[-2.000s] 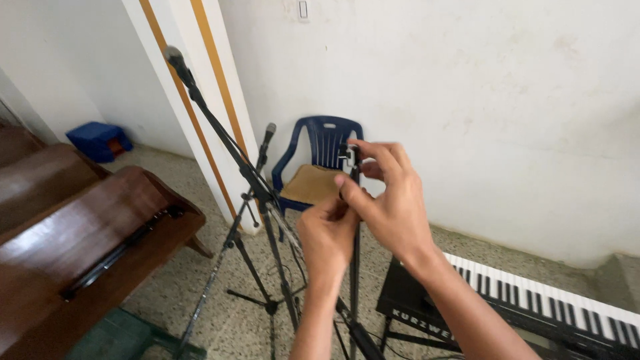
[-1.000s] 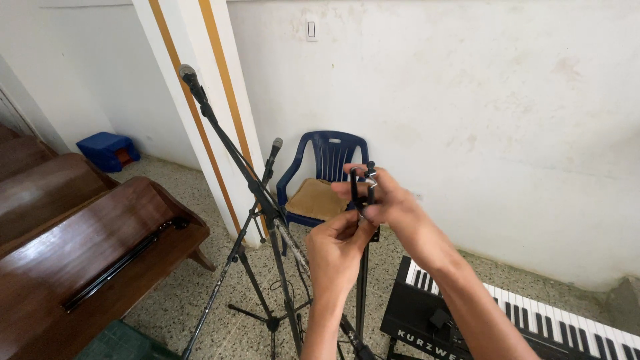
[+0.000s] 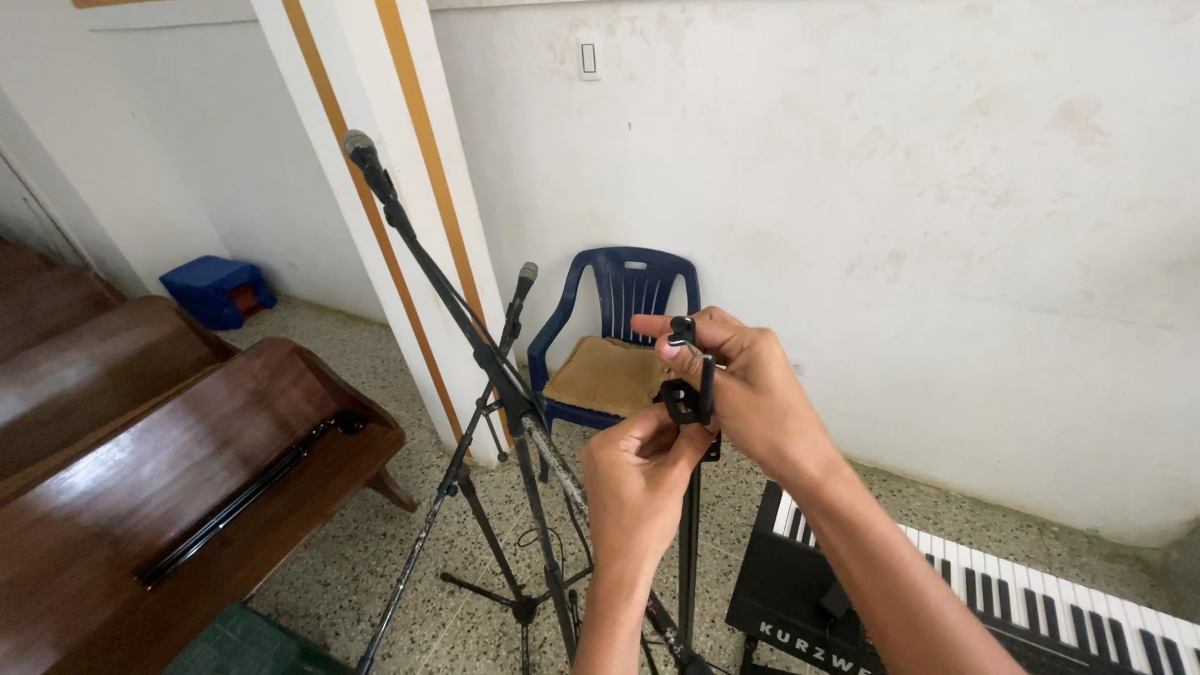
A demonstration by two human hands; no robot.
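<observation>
Both hands meet right of the image centre, above a black upright stand pole (image 3: 690,553). They hold a small black clamp-like fitting (image 3: 682,401) with a metal part. My left hand (image 3: 642,469) pinches its lower end between thumb and fingers. My right hand (image 3: 741,375) grips its upper part from the right, index finger extended leftward. Whether the fitting is joined to the pole is hidden by the fingers. Just left stands a boom microphone stand (image 3: 511,389) with a microphone (image 3: 367,161) at its upper end. Behind it is a second microphone (image 3: 521,286) on another stand.
A dark blue plastic chair (image 3: 647,281) with a tan cushion (image 3: 607,375) stands against the wall. A Kurzweil keyboard (image 3: 797,595) is at lower right. Wooden benches (image 3: 178,412) fill the left, one bearing a folded black stand (image 3: 244,502). A blue plastic stool (image 3: 216,286) stands behind them, beyond a striped pillar (image 3: 375,187).
The hands have shifted their grip on the black fitting, which now shows turned differently between them. The right index finger now points out to the left.
</observation>
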